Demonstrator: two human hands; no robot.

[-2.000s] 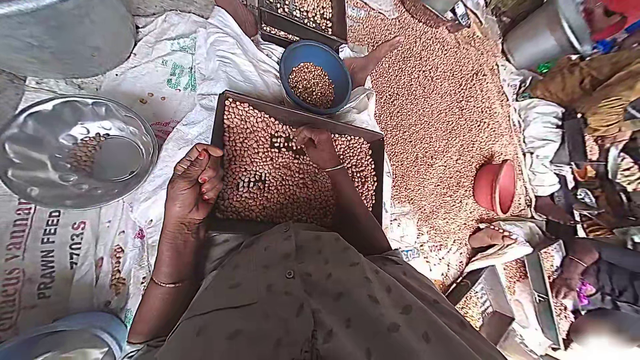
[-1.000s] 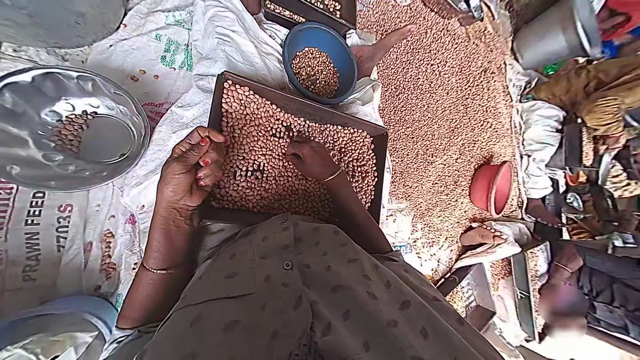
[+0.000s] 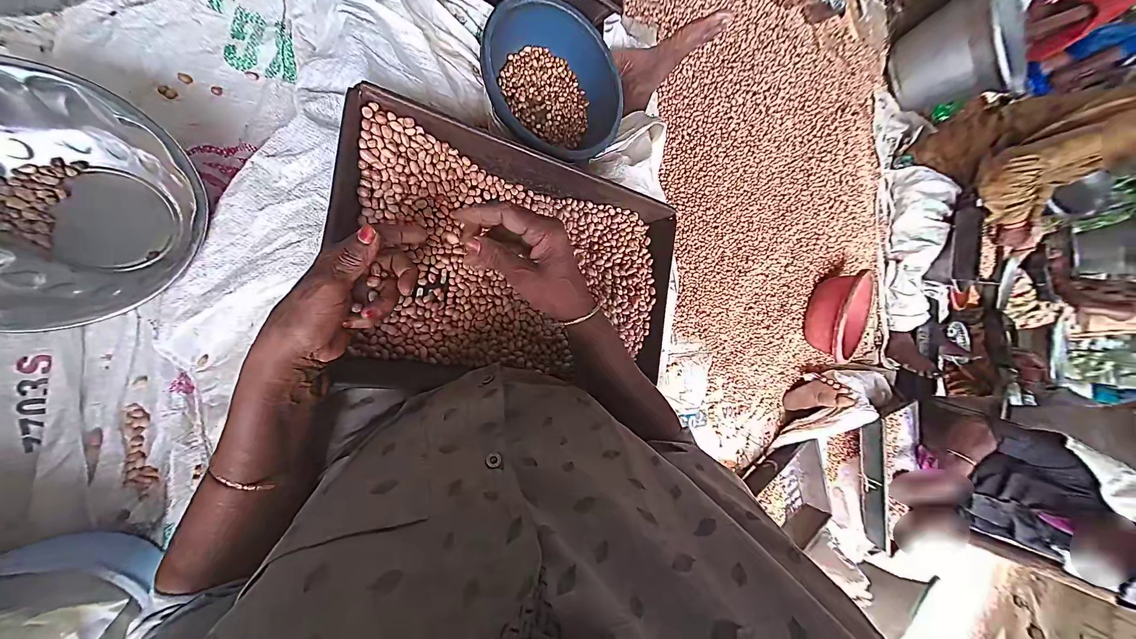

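A dark rectangular tray (image 3: 667, 293) on my lap holds many pinkish-brown nuts or seeds (image 3: 515, 324). Over its left part is my left hand (image 3: 368, 275), fingers curled, with small pieces apparently held in the curled fingers. My right hand (image 3: 524, 253) is above the middle of the tray, thumb and forefinger close around what looks like one nut; the exact grip is unclear. The two hands are near each other and do not touch. Behind the tray a blue bowl (image 3: 605, 84) holds more nuts or seeds.
At the left a shiny metal basin (image 3: 191, 231) with some nuts rests on white woven sacks (image 3: 240, 302). A wide spread of nuts (image 3: 763, 160) covers the ground at right, with a red bowl (image 3: 839, 315) on it. Other people sit along the right side, near metal pots (image 3: 954, 49) and trays.
My left hand has moved from the tray's left edge in over the nuts, and its fingers have opened somewhat. The right hand's fingers, earlier down at the nuts, now point toward the left hand.
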